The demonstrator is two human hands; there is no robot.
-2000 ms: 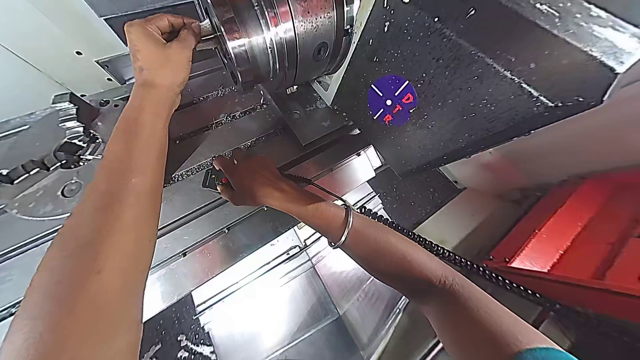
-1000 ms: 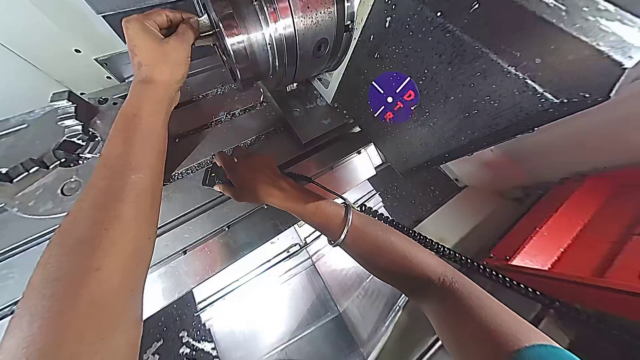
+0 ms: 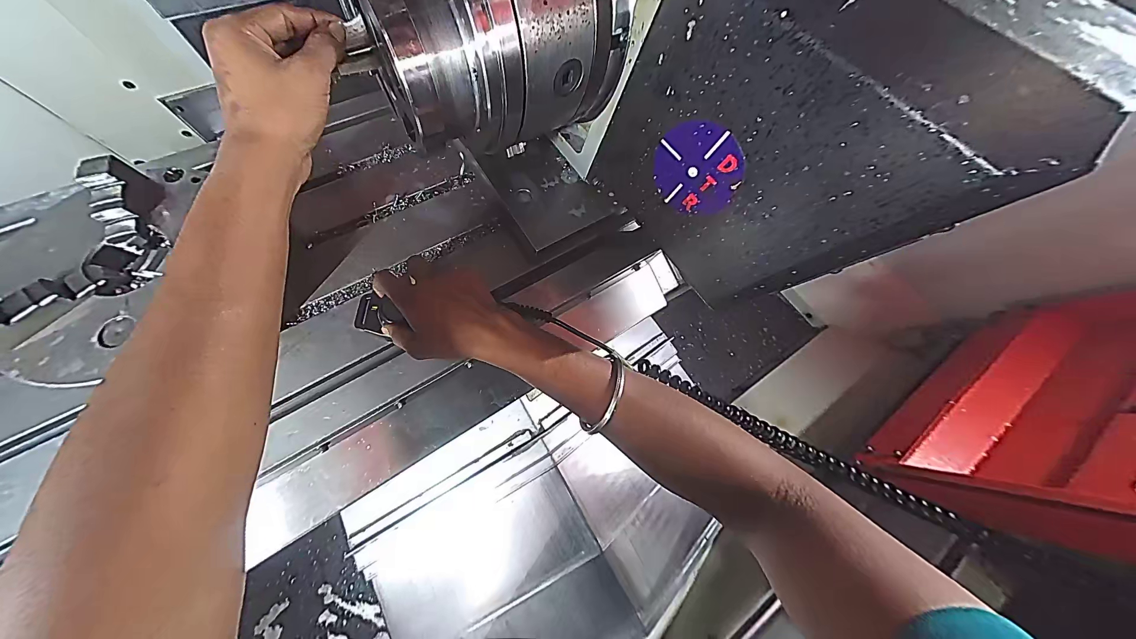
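Note:
My left hand (image 3: 275,75) is closed around a small metal piece (image 3: 357,37) at the left face of a round steel workpiece or fixture (image 3: 497,67), near the top of the view. Its fingers hide most of that piece. Lower down, over the slotted machine table (image 3: 355,253), my right hand (image 3: 439,306) grips a black handheld control (image 3: 371,315). A coiled black cable (image 3: 781,435) runs from near that hand along the right forearm, which wears a metal bangle. Metal chips lie in the table's slots.
At the left, a dark toothed metal part (image 3: 115,231) stands on a round plate. A dark panel (image 3: 799,133) with a purple disc sticker bounds the upper right. Shiny steel way covers (image 3: 479,506) lie below, and a red box-like object (image 3: 1021,426) is at the right.

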